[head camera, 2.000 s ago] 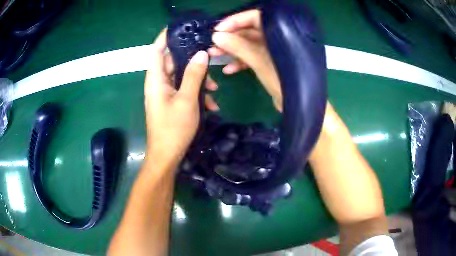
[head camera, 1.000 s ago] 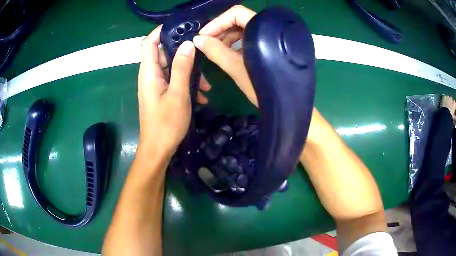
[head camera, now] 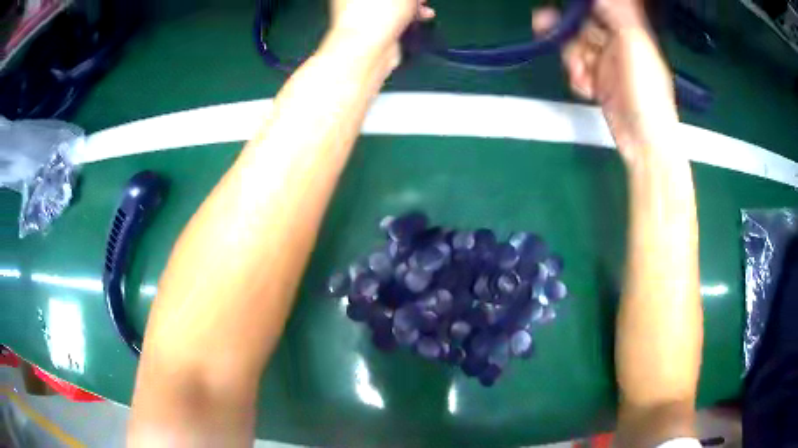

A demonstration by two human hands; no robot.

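Note:
A navy neck fan [head camera: 499,54] is at the top edge, beyond the white strip, its band curving between my hands. My left hand [head camera: 381,19], partly cut off by the top edge, grips its left part. My right hand [head camera: 604,57], blurred, has its fingers around the right part. Both fan ends are hidden or out of view. A loose pile of small round navy discs [head camera: 459,297] lies on the green surface between my forearms.
Another neck fan [head camera: 122,241] lies at left, partly behind my left forearm. Clear plastic bags lie at the left [head camera: 48,179] and right [head camera: 761,280] edges. A white strip [head camera: 490,118] crosses the surface. More navy fans [head camera: 52,83] are at the far left. A dark sleeve [head camera: 774,359] is at right.
My hands have moved forward and apart with the neck fan, from above the discs to beyond the white strip. The disc pile is now uncovered. The view has shifted.

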